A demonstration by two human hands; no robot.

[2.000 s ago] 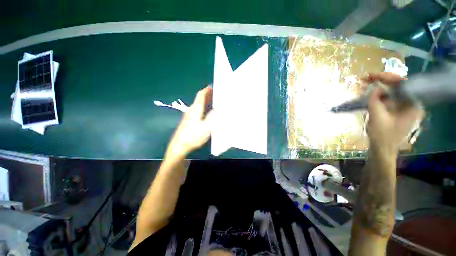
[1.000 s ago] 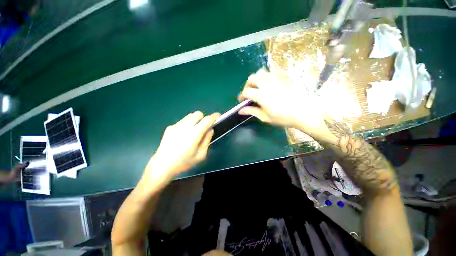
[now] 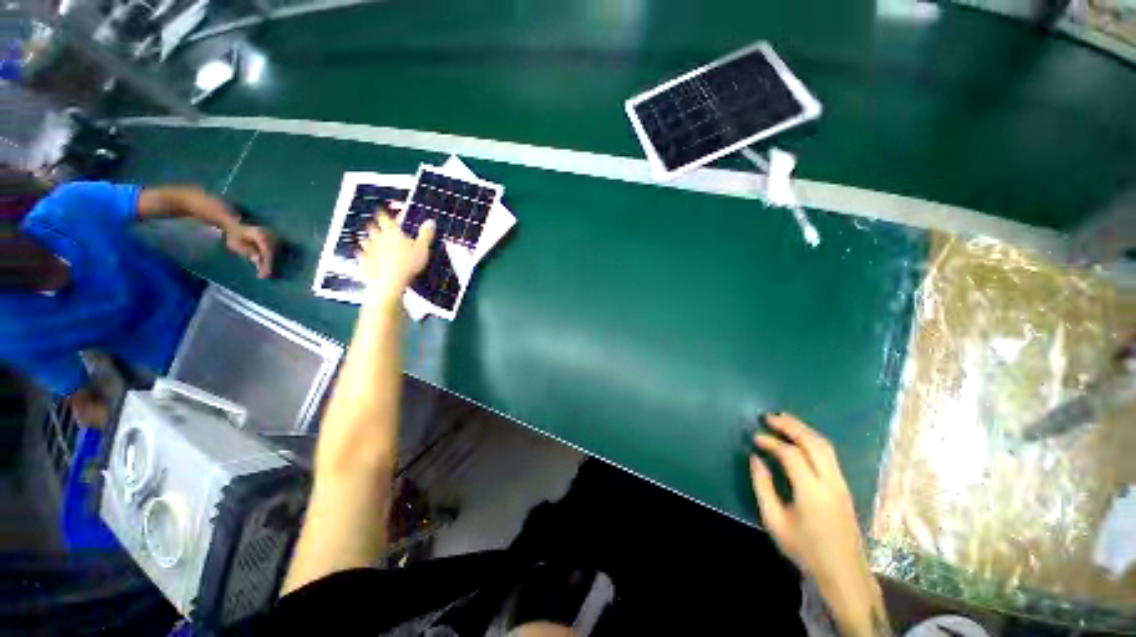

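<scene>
Several solar panels lie overlapping on the green bench at left. The upper one (image 3: 456,205) shows dark cells and a white border, with white corners under it. Another panel (image 3: 343,255) lies beside it at left. My left hand (image 3: 395,259) rests over both, fingers spread and thumb on the upper panel; no firm grip shows. My right hand (image 3: 804,492) is open and empty above the bench's near edge. A separate panel (image 3: 720,110) lies face up across the pale strip, its white cable (image 3: 781,181) trailing toward me.
A glue-covered cardboard mat (image 3: 984,411) lies at right, with a blurred grey tool nozzle (image 3: 1074,408) over it. A co-worker in blue (image 3: 94,280) sits at left, one hand (image 3: 249,245) on the bench. A grey box-shaped machine (image 3: 187,504) stands below the bench's edge.
The view has swung left. My hands have parted; the panel between them is no longer held there. My left hand has reached the panels at left, and my right hand is empty.
</scene>
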